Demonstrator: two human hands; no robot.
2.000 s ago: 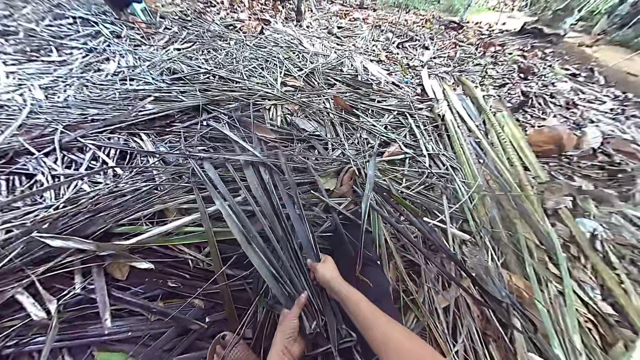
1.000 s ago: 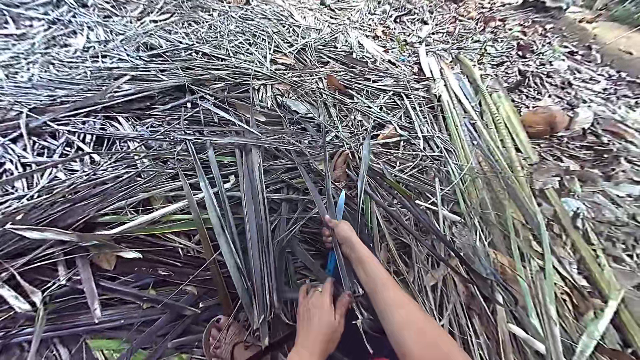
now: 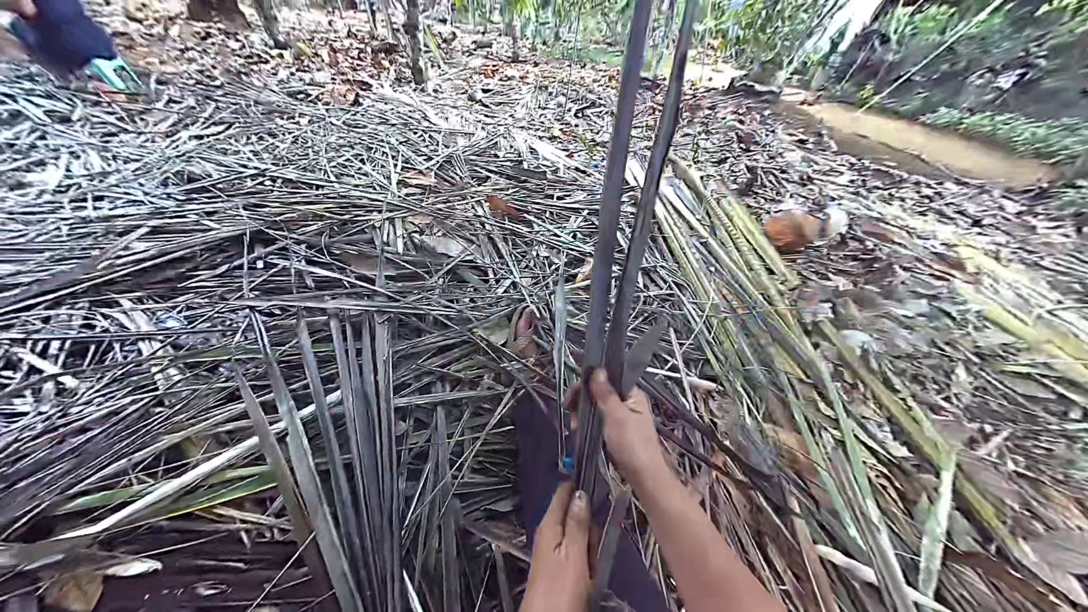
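Long dried palm leaflets (image 3: 605,255) stand upright in front of me, two dark strips rising past the top edge. My right hand (image 3: 619,421) grips them around the middle. Below it, my left hand (image 3: 564,531) closes on their lower part, with its fingers pointing up. A small blue object (image 3: 567,464) shows just above my left fingertips; most of it is hidden. More stiff dried leaflets (image 3: 370,425) fan upward to the left of my hands. My bare foot (image 3: 524,330) and dark trouser leg (image 3: 537,450) lie behind the hands.
Dried palm leaf litter (image 3: 297,212) covers the ground. Greenish-yellow palm stalks (image 3: 739,246) lie at the right, near a brown husk (image 3: 790,229). Another person's dark-clothed part (image 3: 64,38) shows at the top left beside a pale green item (image 3: 115,73). Slim trunks (image 3: 414,42) stand further back.
Both hands now hold long upright strips that were not seen raised one second ago. The blue tool seen at my hands then is mostly hidden now. The view has tilted up.
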